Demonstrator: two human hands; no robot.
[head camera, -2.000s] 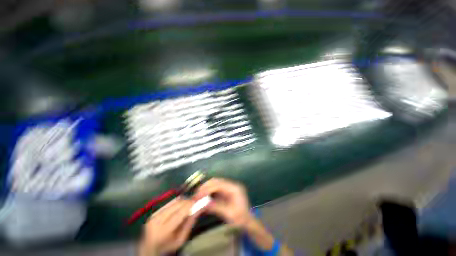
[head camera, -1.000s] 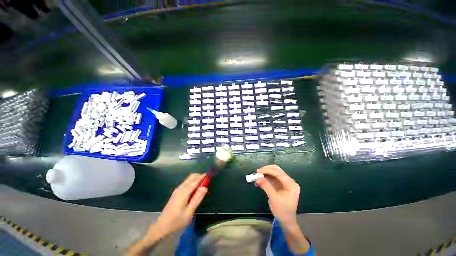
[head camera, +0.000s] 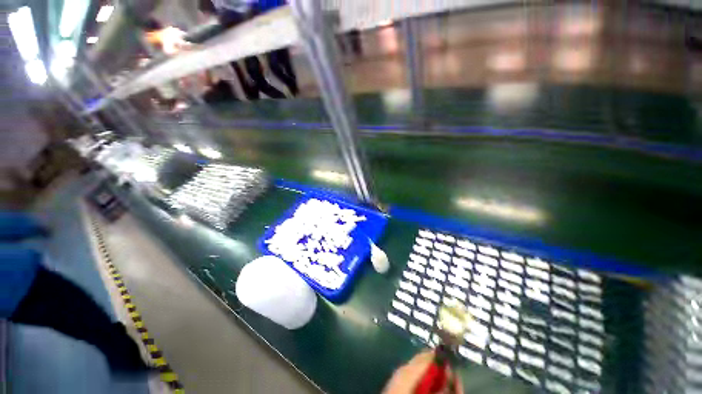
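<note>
My left hand (head camera: 408, 375) is at the bottom edge, partly cut off and blurred. It is shut on the red-handled pliers (head camera: 436, 374). Their pale jaws (head camera: 454, 318) point up, over the near edge of the clear blister tray (head camera: 493, 298) with its rows of white parts. Some cells toward the tray's right side look darker. My right hand is not in view. The blue bin (head camera: 372, 225), left of the tray, holds a loose heap of white plastic pieces (head camera: 312, 238). A small white squeeze bottle (head camera: 379, 258) lies between bin and tray.
A large milky bottle (head camera: 275, 292) lies in front of the bin. Stacked trays stand at far left (head camera: 218, 192) and the right edge (head camera: 677, 335). A metal upright (head camera: 339, 115) rises behind the bin. A person in blue (head camera: 31, 262) is at left; other people's legs show behind.
The view has swung to the left and up, so bench things appear farther right. My right hand with the white piece has gone out of view. My left hand still holds the pliers.
</note>
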